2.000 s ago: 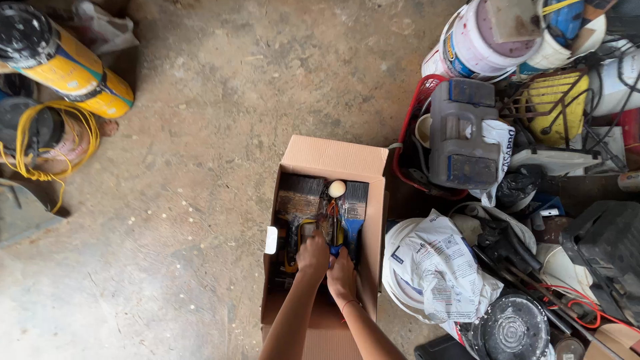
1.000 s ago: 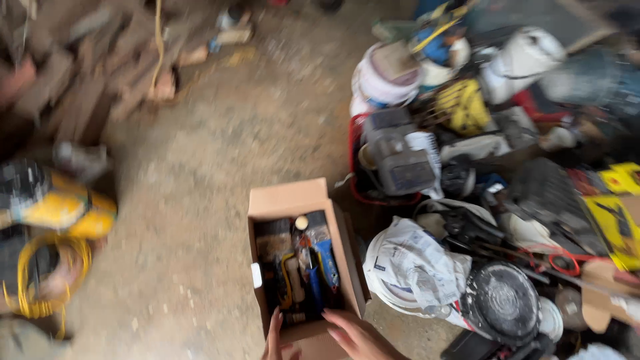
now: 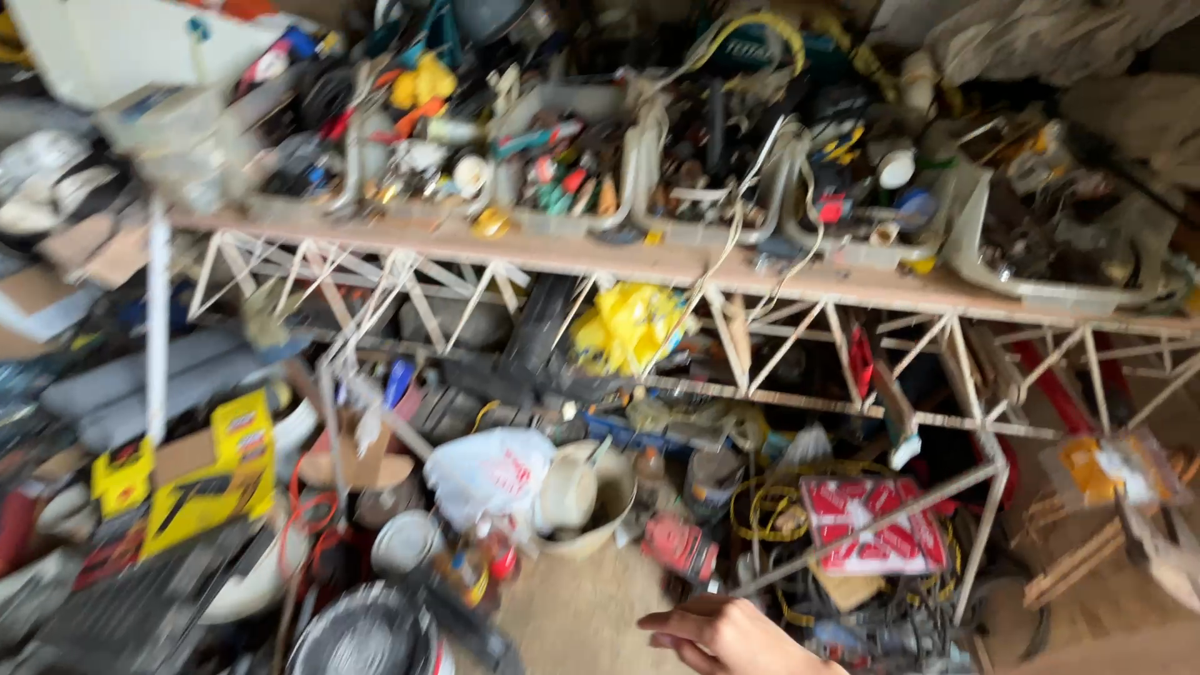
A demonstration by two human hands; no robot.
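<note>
My right hand [image 3: 727, 636] reaches in from the bottom edge, fingers bent and pointing left; nothing shows in it. Just above its fingers on the floor lies a red tool or device [image 3: 680, 547], blurred. Right of that, a red and white package [image 3: 874, 525] rests among coiled yellow cable. To the upper left of the hand are a pale bucket [image 3: 614, 497] with a smaller tub inside and a white plastic bag [image 3: 490, 476]. My left hand is outside the view, and so is the cardboard box.
A long shelf on a metal truss frame [image 3: 600, 261] crosses the view, bearing plastic bins [image 3: 1078, 302] of mixed small items. Beneath it is a yellow plastic bag [image 3: 628, 328]. Yellow boxes [image 3: 211, 478] and a dusty round lid [image 3: 366, 637] lie at left. Bare floor [image 3: 562, 609] shows at bottom centre.
The view has swung far toward the shelf. Both hands were in the open cardboard box two seconds ago, then at its near edge; now only my right hand shows, away from it.
</note>
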